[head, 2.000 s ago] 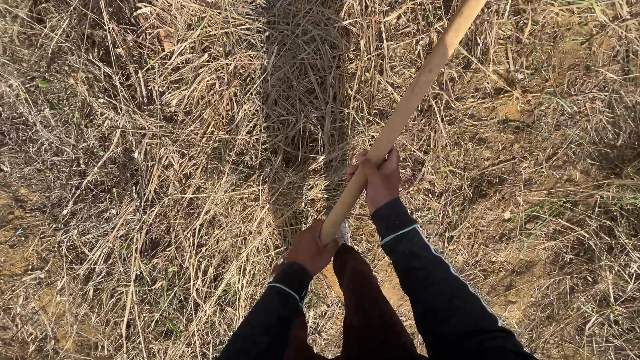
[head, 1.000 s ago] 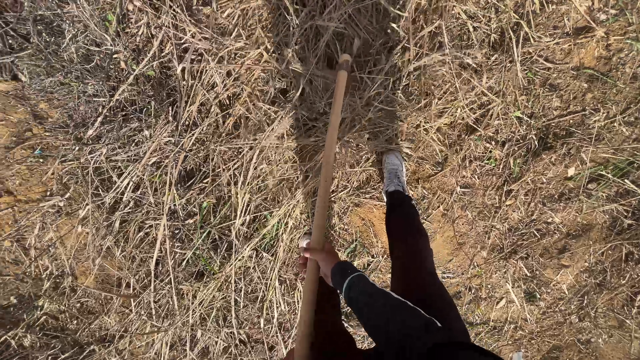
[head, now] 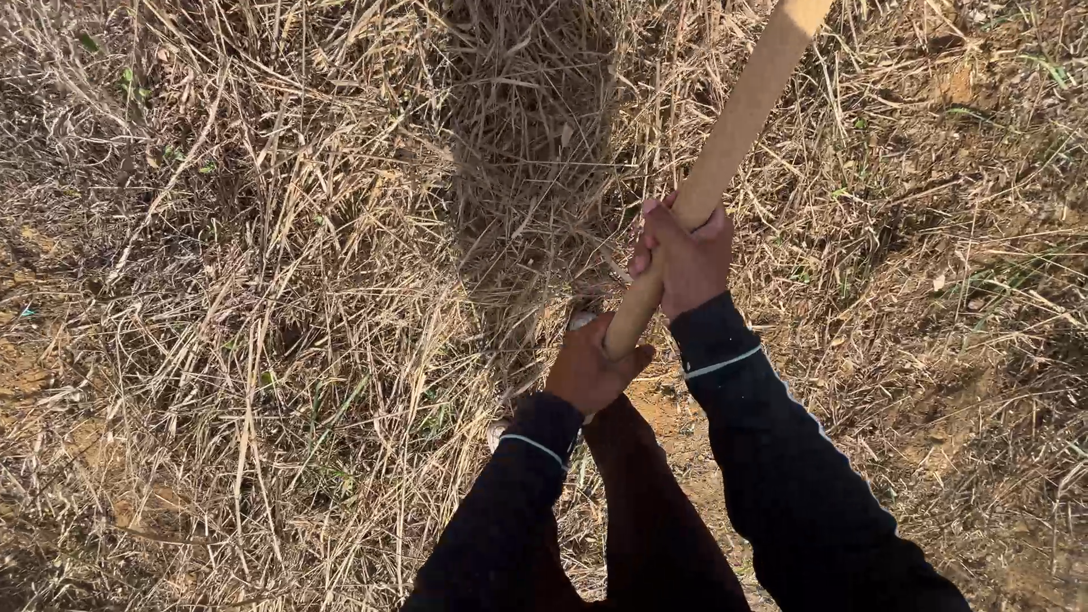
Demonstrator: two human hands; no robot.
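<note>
A long wooden handle (head: 744,106) runs slantwise from the middle of the view up past the top edge, so its far end is out of sight. My left hand (head: 592,361) is closed around its lower end. Higher up the shaft, my right hand (head: 687,255) grips it with the fingers wrapped around the wood. Both arms wear dark sleeves with a thin light band near the cuff. Dry grass lies on the ground beneath the handle.
Dry, matted grass (head: 340,255) covers the ground, with a few green blades and patches of bare brown soil (head: 943,433). My shadow (head: 531,153) falls across the grass ahead. My legs (head: 650,510) and part of a light shoe (head: 581,320) show below the hands.
One second ago the handle's upper end showed over the grass; now the handle slants to the upper right and leaves the view. My right hand has moved up and right with it.
</note>
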